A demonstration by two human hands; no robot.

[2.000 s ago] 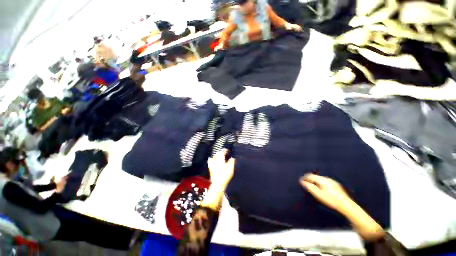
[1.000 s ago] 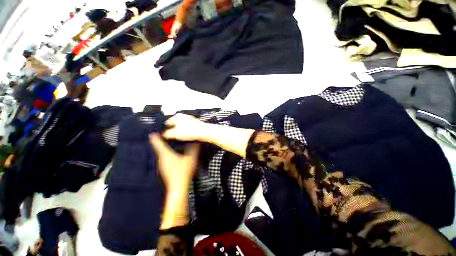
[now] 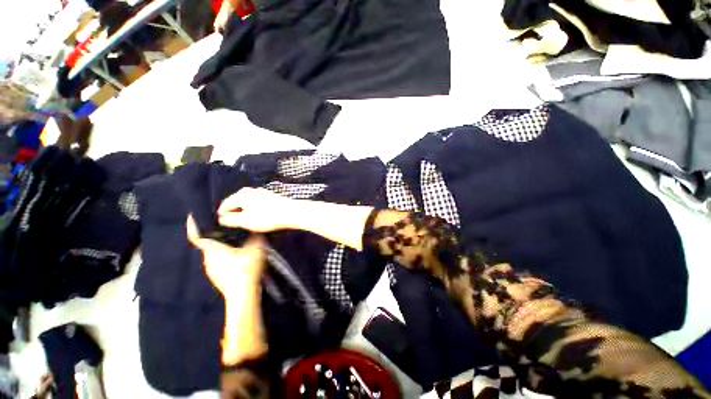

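Observation:
A navy quilted vest [image 3: 175, 288] with small checked lining lies at centre left on the white table. My right hand [image 3: 253, 212] reaches across to its upper part, its fingers pinched on the dark cloth. My left hand [image 3: 232, 265] is just below, blurred, thumb and fingers apart against the vest; its grip on the cloth is unclear. A blurred pale line runs down the vest beside it. No needle or thread can be made out. Another navy vest [image 3: 553, 210] lies flat to the right. A red dish [image 3: 339, 377] with tiny white bits is at the bottom edge.
A flat black phone [image 3: 386, 335] lies between the vests by the dish. Dark garments [image 3: 70, 226] are piled at left. A black garment [image 3: 366, 51] lies across the table, with a person's hand at its far left. Grey pieces [image 3: 663, 125] and black-and-cream pieces [image 3: 624, 31] are at upper right.
Two seconds ago my hands were apart, the right over the right-hand vest. Both then came together on the left-hand vest and remain there. The view has shifted closer, and the phone now shows.

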